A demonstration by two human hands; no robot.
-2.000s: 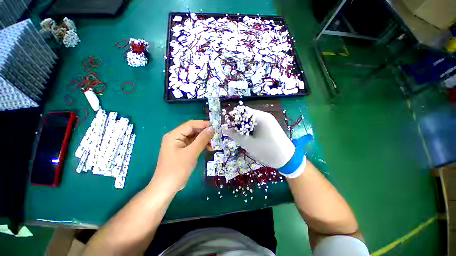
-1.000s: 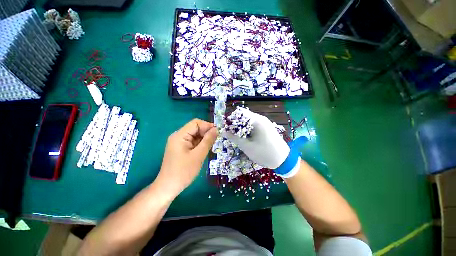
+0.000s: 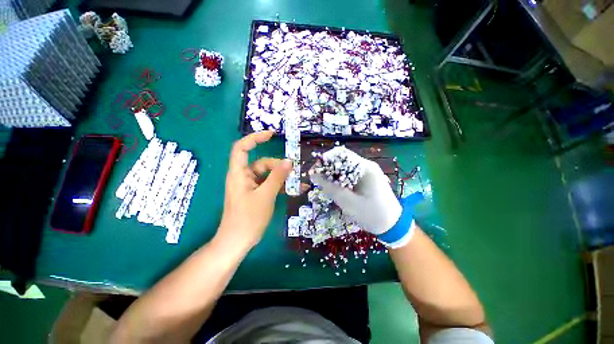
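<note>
A white board strip point(image 3: 292, 151) stands lengthwise between my hands, above the brown mat point(image 3: 377, 149). My bare left hand point(image 3: 252, 191) touches its left edge with thumb and a finger; another finger is raised. My right hand point(image 3: 363, 195), in a white knit glove with a blue wrist band point(image 3: 402, 218), is closed around a bunch of wire leads point(image 3: 338, 168) with tiny white tips; its fingertips are close to the strip's lower part, contact partly hidden. Below lies a wired strip pile point(image 3: 323, 222) with dark red wires towards the bench's front edge.
A black tray point(image 3: 249, 80) heaped with wired white boards stands behind. To the left are a white strip pile point(image 3: 158, 188), a phone point(image 3: 84, 183), rubber bands point(image 3: 147, 102), a small white piece point(image 3: 144, 125), a tied bundle point(image 3: 209, 68) and grey-white stacked blocks point(image 3: 50, 74).
My left hand's index finger has lifted and spread from the strip. The strip sits a little lower against the tray's edge. The whole view has shifted slightly.
</note>
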